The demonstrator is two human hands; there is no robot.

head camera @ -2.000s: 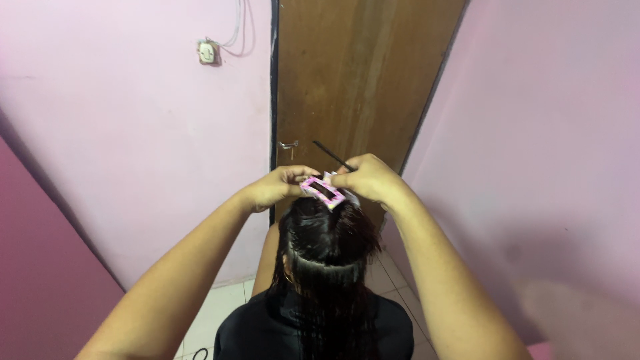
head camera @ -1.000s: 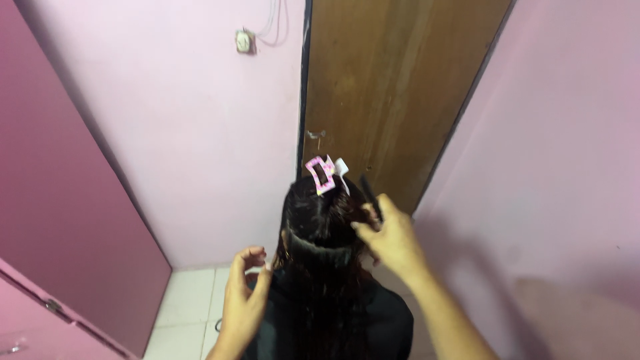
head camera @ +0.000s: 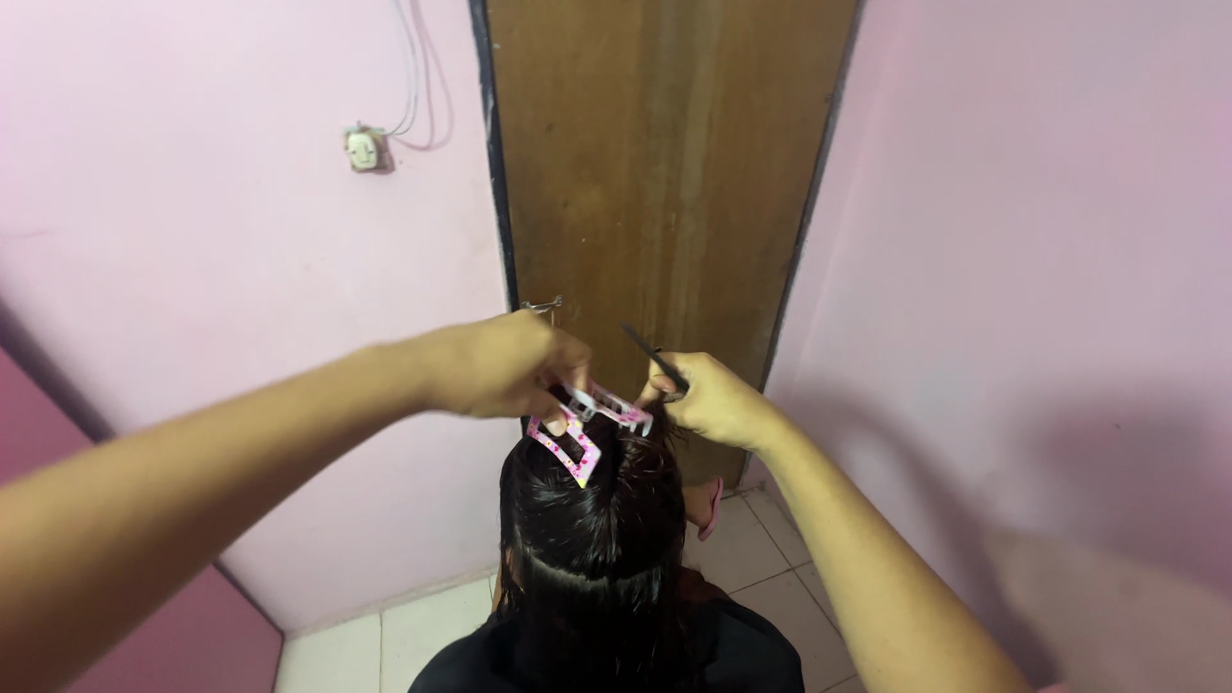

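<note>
My left hand [head camera: 520, 371] grips a pink-and-white patterned hair claw clip [head camera: 568, 448] over the top of a seated person's head. The clip's jaws are spread, with its teeth near the hair. My right hand [head camera: 707, 395] holds a thin black comb or similar tool [head camera: 647, 354], which points up and left; part of it is hidden by the fingers, which are beside dark strands at the right of the head. The person's dark, wet-looking hair [head camera: 602, 529] has a crosswise parting at the back, and the lower hair hangs over a black top [head camera: 741, 650].
Ahead is a brown wooden door [head camera: 654, 192] with a latch [head camera: 544, 306]. A socket or switch [head camera: 364, 151] with wires is on the pink wall at left. A pink cabinet or panel [head camera: 173, 616] stands at lower left. A pink flip-flop [head camera: 712, 508] is on the seated person's foot above the tiled floor [head camera: 770, 577].
My left hand has risen from beside the person's shoulder to the top of the head and taken hold of the claw clip. My right hand, with the black tool, has moved up too.
</note>
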